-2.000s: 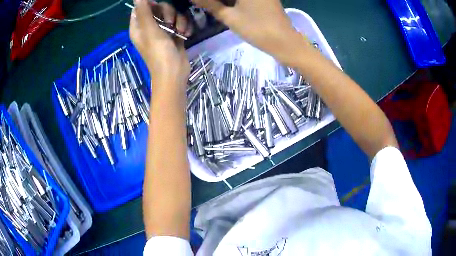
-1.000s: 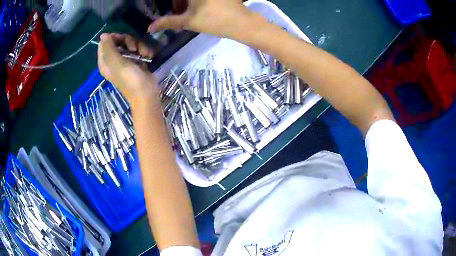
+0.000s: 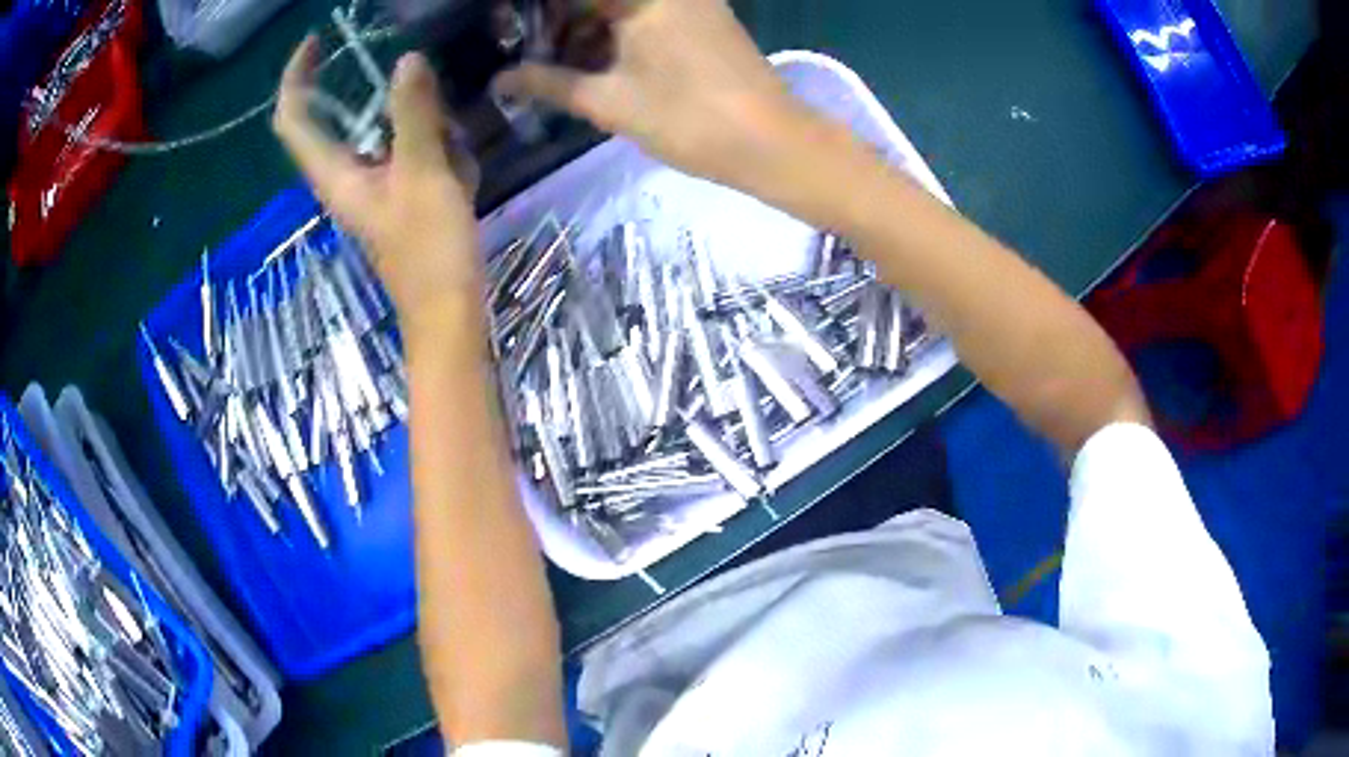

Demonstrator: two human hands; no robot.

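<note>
My left hand point(image 3: 388, 185) is raised above the blue tray, fingers curled around blurred silver rod-ended cylinders point(image 3: 364, 92); their exact number is unclear. My right hand point(image 3: 651, 86) is at the top edge, against the dark bench machine point(image 3: 471, 56); its fingertips are blurred, and whether they hold a part is hidden. The white tub point(image 3: 599, 565) is heaped with rod-ended cylinders, partly under my right forearm. The blue tray point(image 3: 333, 629) holds more cylinders, loosely laid, and my left forearm crosses its right side.
A blue basket point(image 3: 185, 666) heaped with cylinders sits on whitish bins point(image 3: 244, 673) at lower left. A red bin point(image 3: 74, 141) with silver parts is upper left, a pale cable point(image 3: 222, 133) beside it. Another blue tray point(image 3: 1206, 89) is upper right. A red stool point(image 3: 1280, 318) stands beyond the bench edge.
My left hand has opened its fingers wider around the silver parts, which now stand more upright. My right hand remains at the machine. The whole view has shifted with head movement.
</note>
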